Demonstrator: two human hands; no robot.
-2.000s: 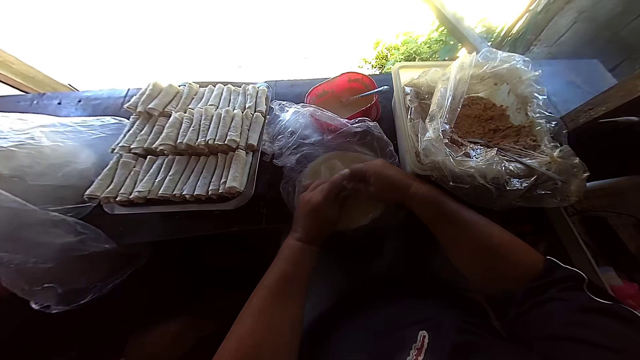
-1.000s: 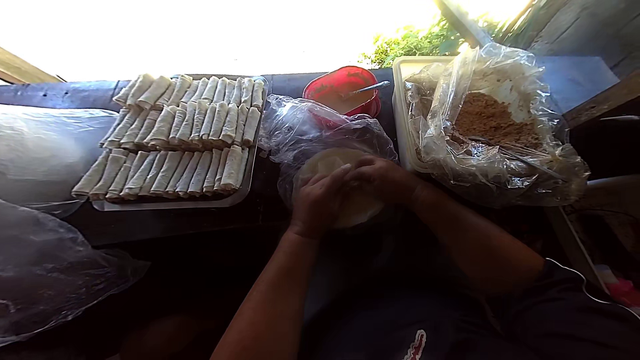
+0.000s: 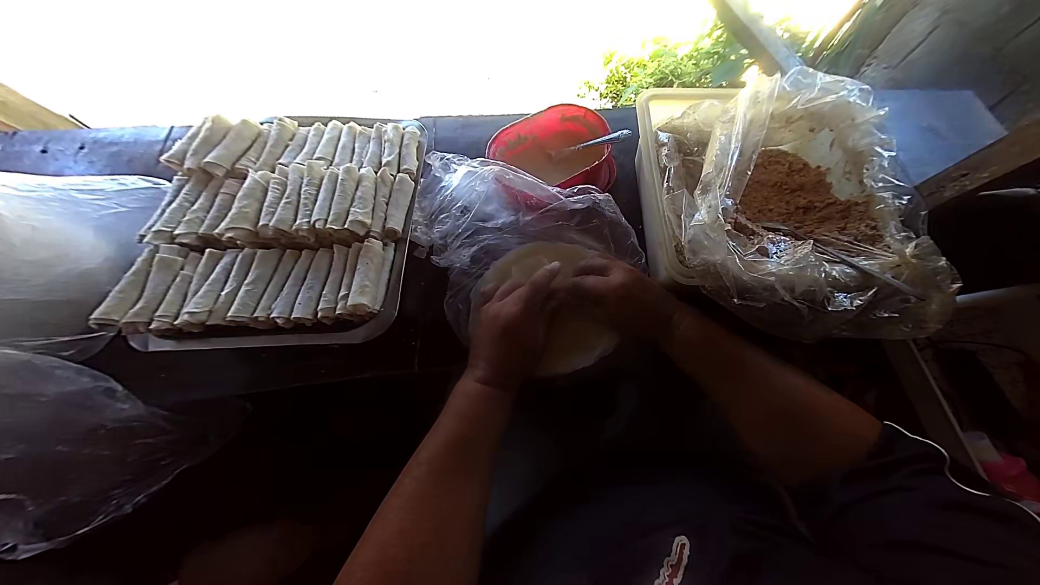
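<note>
My left hand [image 3: 513, 329] and my right hand [image 3: 621, 299] meet over a round, pale, thin wrapper sheet [image 3: 578, 345], which lies on a clear plastic bag [image 3: 471, 211]. Fingers of both hands are bent at the middle of the sheet; what lies under them is hidden, and shadow blurs the grip. Beyond the bag stands a red plastic bowl [image 3: 508, 140] holding a pale paste and a metal spoon [image 3: 600, 140]. To the right, a cream plastic tub [image 3: 647, 187] lined with clear plastic holds a brown crumbly filling [image 3: 792, 191] with a metal utensil in it.
Left of the hands, a clear tray [image 3: 370, 329] bears rows of stacked, rolled wrappers [image 3: 256, 284]. Large plastic bags [image 3: 73, 260] lie at the far left. The dark table edge runs in front of me, with a wooden post at the right.
</note>
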